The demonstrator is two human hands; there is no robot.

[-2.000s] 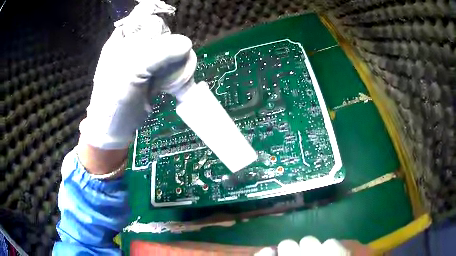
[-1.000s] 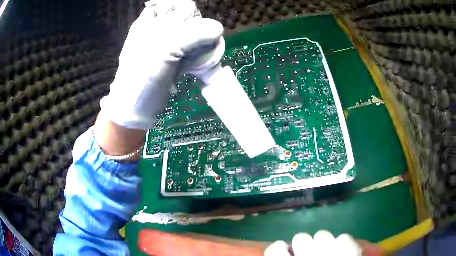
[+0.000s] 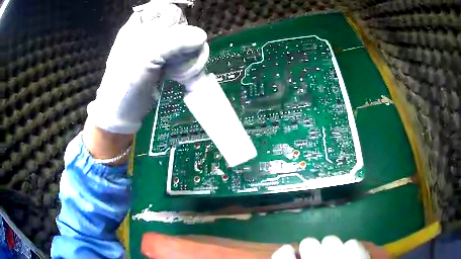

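Observation:
A large green circuit board [image 3: 283, 109] lies solder side up on a green mat, with a white edge strip and shiny solder dots. My left hand [image 3: 151, 66], in a white glove, is a fist around the top of a white tapered nozzle [image 3: 220, 121]. The nozzle slants down to the right; its wide end is over the lower middle of the board. I cannot tell if it touches. My right hand [image 3: 321, 249], gloved, is cut off by the bottom edge. Its fingertips lie over a flat red-orange pad [image 3: 202, 246] in front of the board.
The green mat [image 3: 389, 146] has worn pale seams and yellow taped edges. Dark egg-crate foam [image 3: 45, 101] curves around the left, back and right. A blue sleeve covers my left forearm. Something blue and red shows at the lower left corner.
Over the last second my left hand and the nozzle have moved left over the board. The board sits a little further right in view than two seconds ago. My right hand stays at the pad.

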